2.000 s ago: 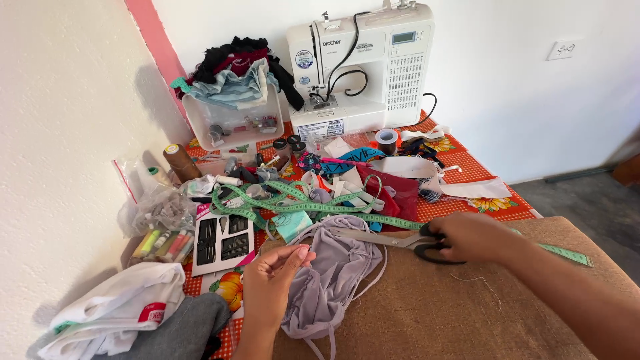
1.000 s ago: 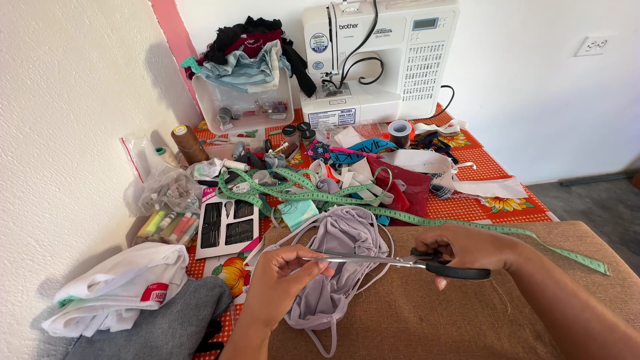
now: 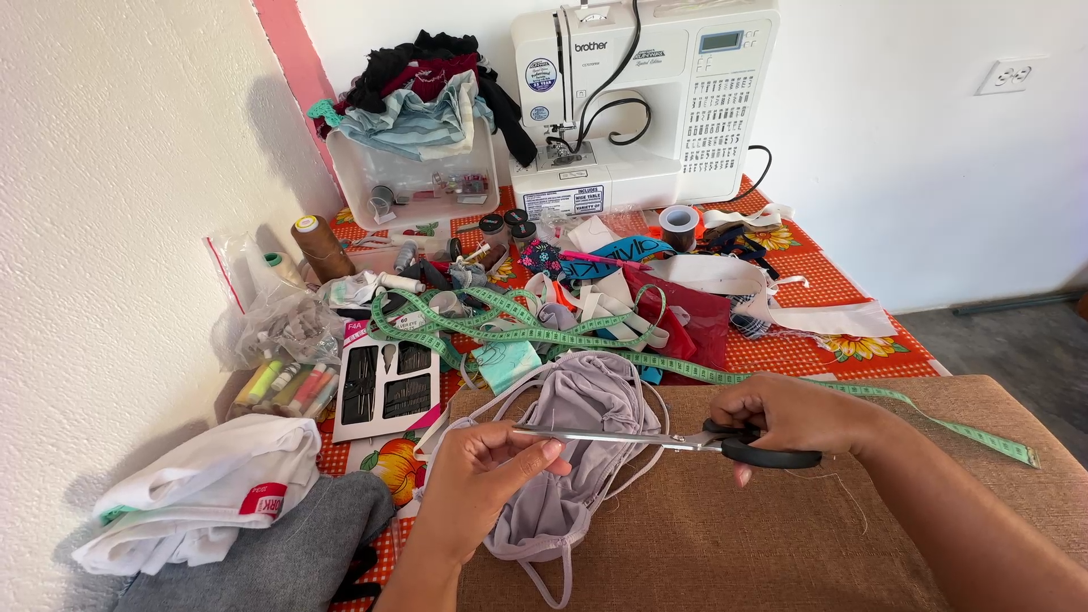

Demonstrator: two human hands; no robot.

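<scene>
My right hand [image 3: 778, 416] grips the black handles of a pair of metal scissors [image 3: 671, 440]. Their blades look closed and point left, over a bunched lilac-grey garment with thin straps [image 3: 586, 399]. The blade tips are at the fingers of my left hand [image 3: 493, 463], whose thumb and forefinger are close together near the garment's left edge. Whether they pinch a thread, the cloth or the tips cannot be told. The garment lies on a brown fabric-covered board [image 3: 722, 535].
A green tape measure [image 3: 697, 370] winds over fabric scraps and along the board. Left are a needle pack [image 3: 387, 378], folded white cloth [image 3: 212, 493] and grey denim [image 3: 280, 552]. Behind stand a Brother sewing machine [image 3: 637, 110], a plastic bin of clothes [image 3: 412, 170] and a brown thread cone [image 3: 321, 246].
Two seconds ago the scissor blades lay across the garment away from my left fingers; now their tips are at those fingers. The scissors have moved left and lie more level. The view has shifted slightly.
</scene>
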